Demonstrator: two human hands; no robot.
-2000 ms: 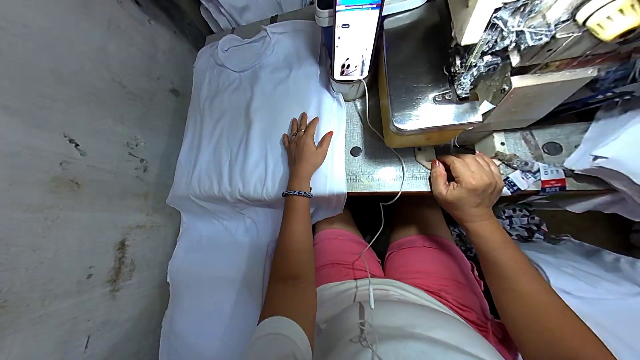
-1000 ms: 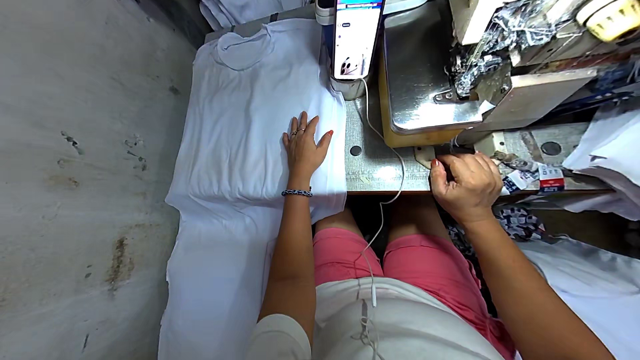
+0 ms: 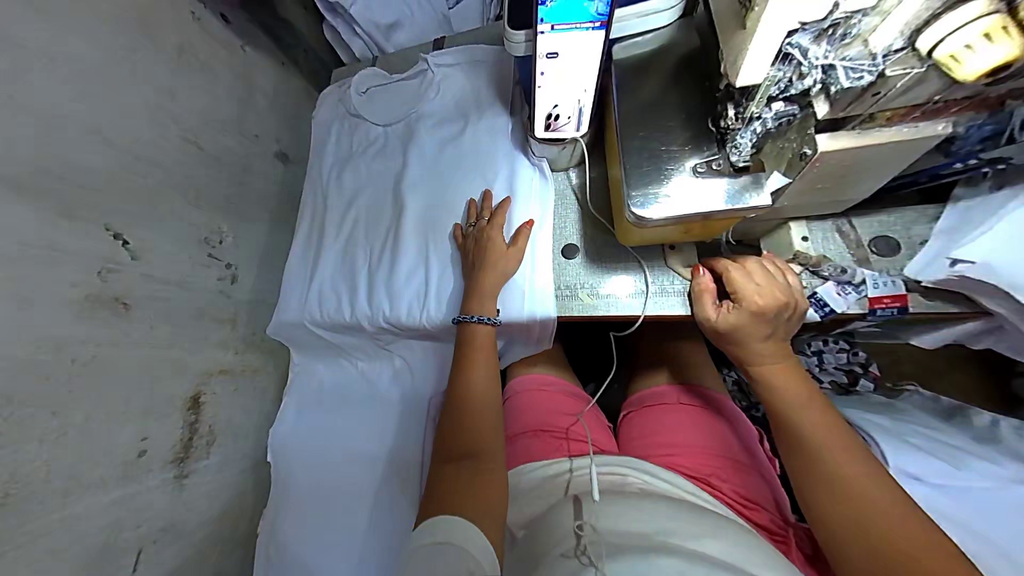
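Note:
A white T-shirt (image 3: pixel 384 192) lies spread on the left of the worktable, its neckline at the far end and white cloth hanging over the near edge. My left hand (image 3: pixel 490 252) rests flat on its right part, fingers apart, holding nothing. My right hand (image 3: pixel 748 304) is curled at the table's front edge, beside a small pale plate (image 3: pixel 680 260) under the sewing machine (image 3: pixel 696 120). Whether its fingers hold anything is hidden. Small printed fabric labels (image 3: pixel 886 294) lie just right of it.
A smartphone (image 3: pixel 570 72) stands upright behind the table's middle, with a white cable (image 3: pixel 646 280) running down to my lap. Stacked white cloth (image 3: pixel 980 240) sits at the right edge, more white cloth (image 3: pixel 936 464) lies below it, and a stained wall (image 3: pixel 144 280) borders the left.

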